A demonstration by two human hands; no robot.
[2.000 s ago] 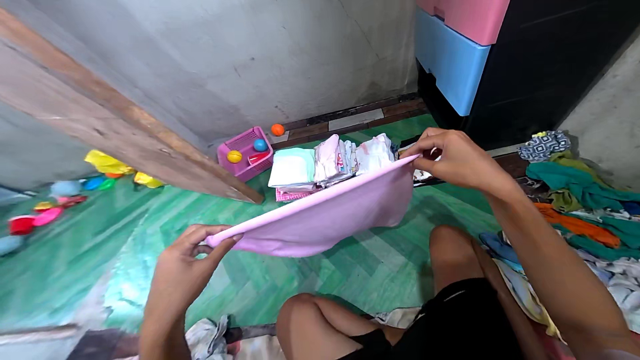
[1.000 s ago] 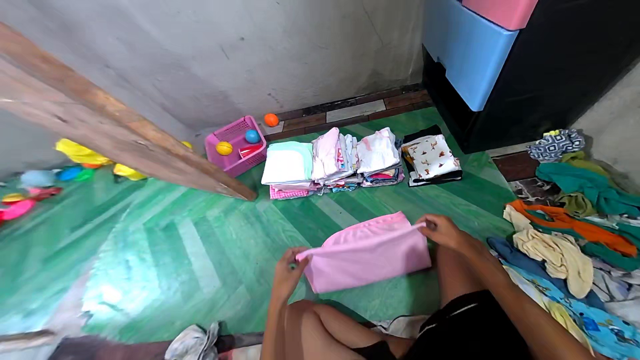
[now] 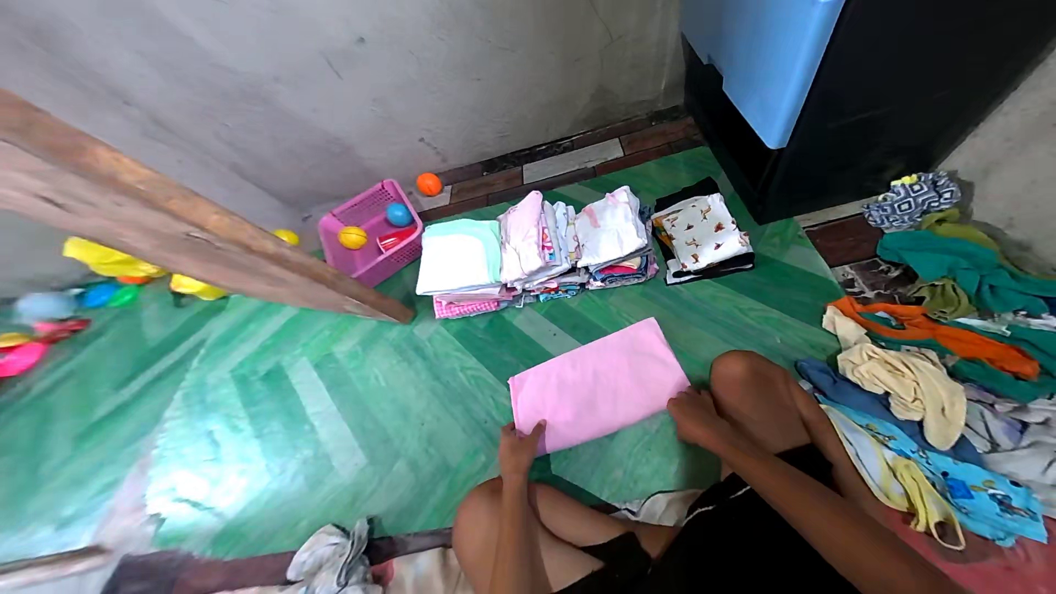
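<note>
A folded pink cloth [image 3: 598,386] lies flat as a rectangle on the green floor in front of my knees. My left hand [image 3: 521,450] pinches its near left corner, thumb on top. At its right edge my right hand [image 3: 695,417] grips the near right corner, fingertips partly hidden. Beyond the cloth stand stacks of folded clothes: one topped with a white and mint cloth [image 3: 459,256], one with a pale pink garment [image 3: 524,239], one with a white garment [image 3: 611,227]. Right of them lies a lower stack with a white printed cloth [image 3: 703,233] over black fabric.
A pink plastic basket [image 3: 371,268] with toy balls stands by a wooden post [image 3: 206,231]. An orange ball [image 3: 429,184] is near the wall. Unfolded clothes [image 3: 903,388] spread at right, below a black cabinet [image 3: 891,107] with a blue drawer. Toys [image 3: 45,307] lie at left.
The pink cloth, held up and spread two seconds ago, was lowered toward the floor and now lies flat in a smaller fold. Both hands have come down with it.
</note>
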